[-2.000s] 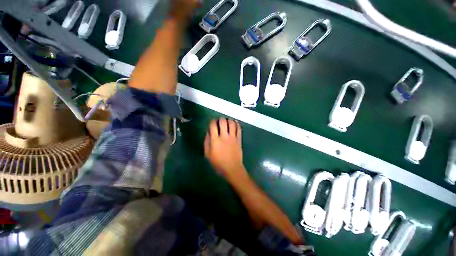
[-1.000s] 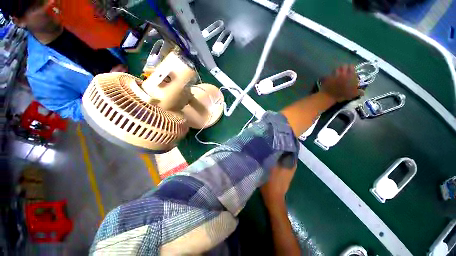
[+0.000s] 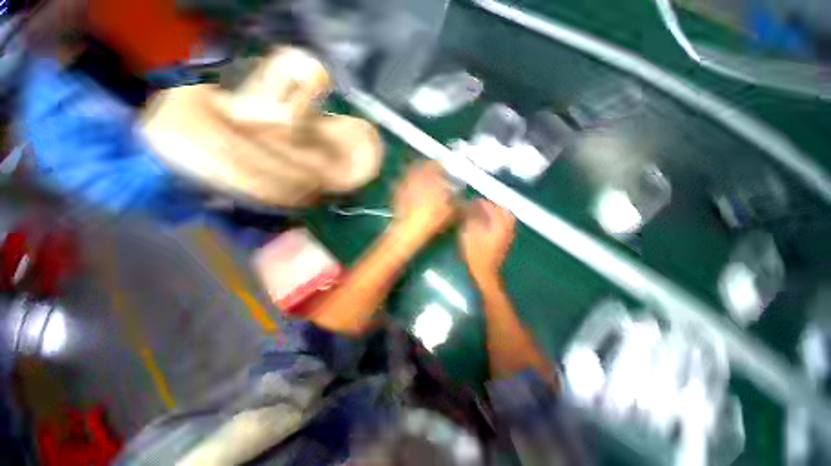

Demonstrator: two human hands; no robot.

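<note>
The whole view is blurred by motion. My left hand (image 3: 425, 202) and my right hand (image 3: 487, 235) are close together over the near edge of the pale strip (image 3: 565, 238). Whether either hand holds a part cannot be made out. White loop parts lie beyond the strip: one (image 3: 446, 93) up and left of centre, a pair (image 3: 524, 157) just beyond my hands, and one (image 3: 621, 211) further right. Another loop part (image 3: 751, 280) lies at the right. Several loop parts stand packed in a row (image 3: 651, 369) on the near side of the strip.
The beige fan (image 3: 246, 136) stands at the left, its thin white cable (image 3: 363, 212) on the green surface (image 3: 538, 296). A pink and white block (image 3: 293, 266) is beside my left forearm. A person's blue sleeve (image 3: 82, 136) shows at the far left. Red crates (image 3: 77, 437) stand on the floor.
My left hand has come back from the parts beyond the strip and is now beside my right hand. The view has shifted, and the packed row at lower right shows again.
</note>
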